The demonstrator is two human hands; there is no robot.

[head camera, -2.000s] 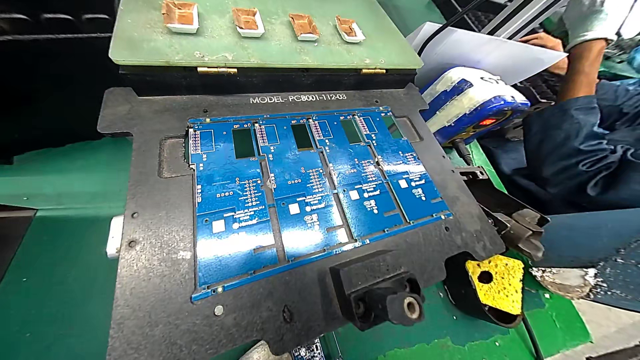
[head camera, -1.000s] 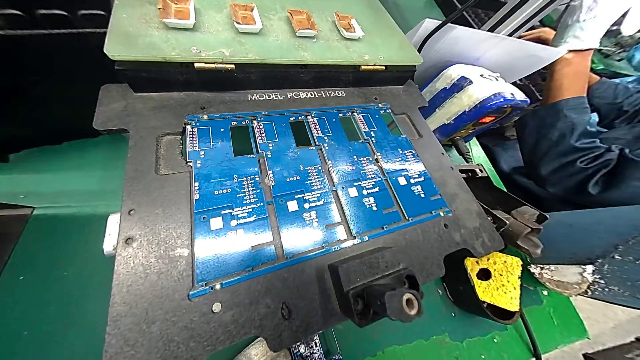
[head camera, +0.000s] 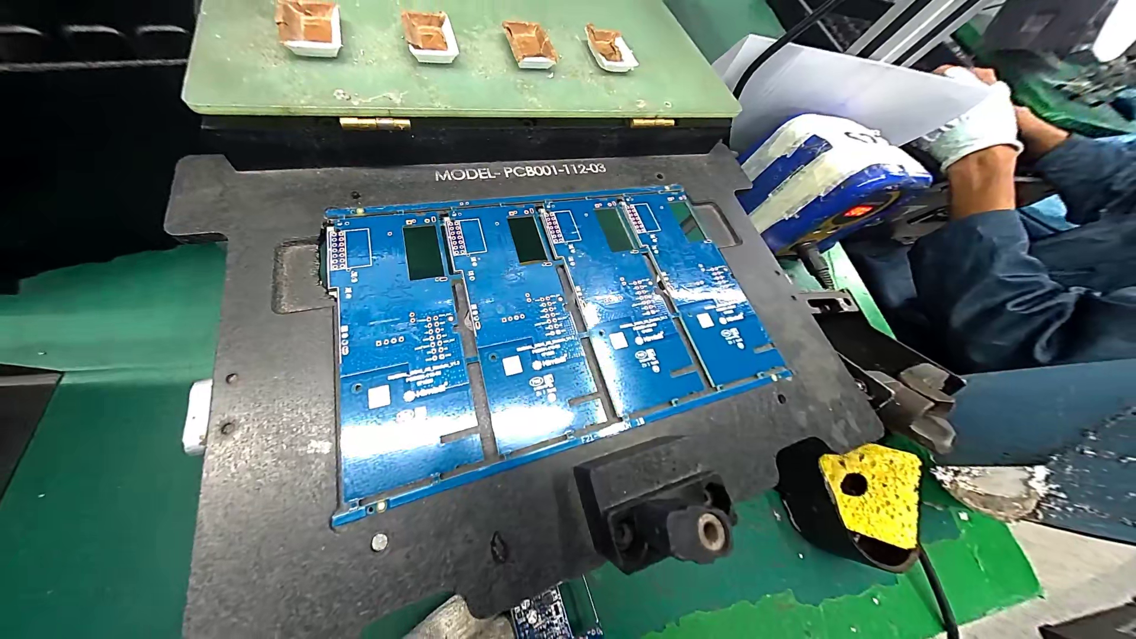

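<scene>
Neither of my hands can be made out. A black fixture plate (head camera: 266, 444) with white lettering lies in front of me. Set into it is a blue panel of joined printed circuit boards (head camera: 524, 346), with glare on its lower half. A black block with a round knob (head camera: 697, 532) sits on the plate's near edge. Below that edge, part of another circuit board (head camera: 543, 617) shows beside a worn greyish shape (head camera: 457, 619), too cut off to identify. Behind the plate, a hinged green board (head camera: 479, 93) carries several small white trays with brown lining (head camera: 311, 31).
At right stand a blue and white soldering station (head camera: 825, 182) with a red display, a metal holder (head camera: 914, 399) and a yellow sponge (head camera: 874, 497) in a black holder. Beyond are a co-worker's gloved hand (head camera: 976, 124), blue sleeves (head camera: 994, 284) and a white sheet (head camera: 825, 84). A cable hangs near the sponge.
The co-worker's gloved hand at the upper right has moved down and to the left, beside the white sheet. The fixture plate and the blue panel have stayed in place.
</scene>
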